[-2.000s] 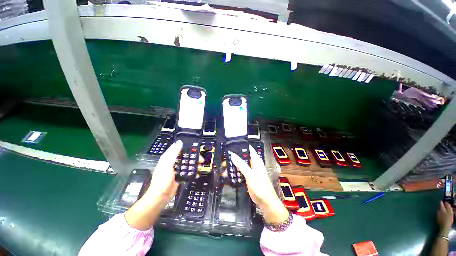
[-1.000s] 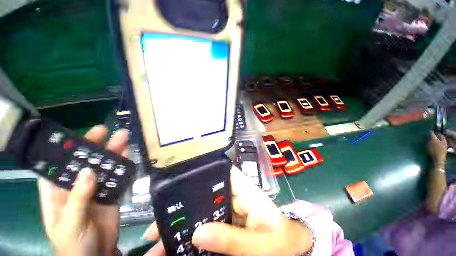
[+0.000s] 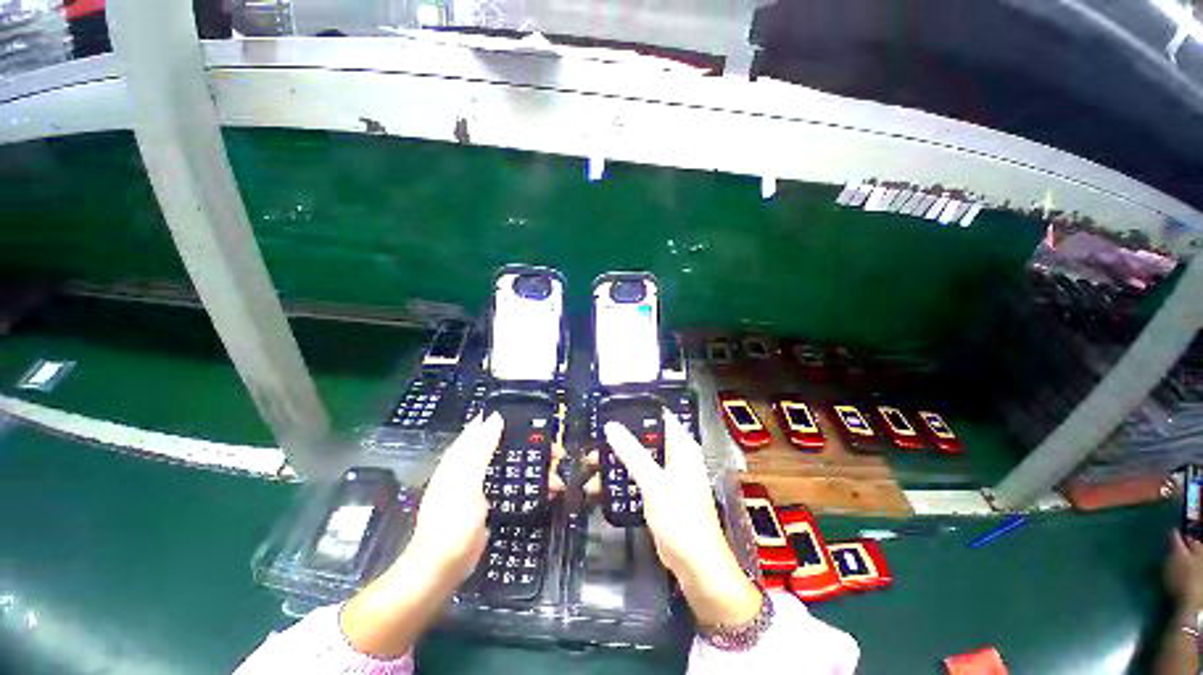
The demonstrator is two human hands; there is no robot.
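My left hand (image 3: 455, 498) holds an open black flip phone (image 3: 523, 455) upright, its screen (image 3: 526, 338) bright white. My right hand (image 3: 676, 504) holds a second open black flip phone (image 3: 631, 468), its screen (image 3: 625, 346) white with a small blue patch. The right thumb lies on the keypad; the left thumb is at the upper left edge of its keypad. Both phones are above a clear blister tray (image 3: 297, 560). In the tray, a dark phone (image 3: 348, 525) lies at the left and an open phone's keypad (image 3: 512, 559) shows below the left-hand phone.
Red flip phones stand in a row (image 3: 800, 421) on a brown board (image 3: 821, 481); more lie in a pile (image 3: 807, 551) right of the tray. A blue pen-like stick (image 3: 997, 531) and a red flat piece (image 3: 975, 662) lie further right. Metal posts (image 3: 218, 251) flank the bench. Another person's hand (image 3: 1183, 574) is at the right edge.
One second ago both phones were close to the camera, the left one tilted sideways. Now they are back over the tray, side by side and upright. Both hands still hold them.
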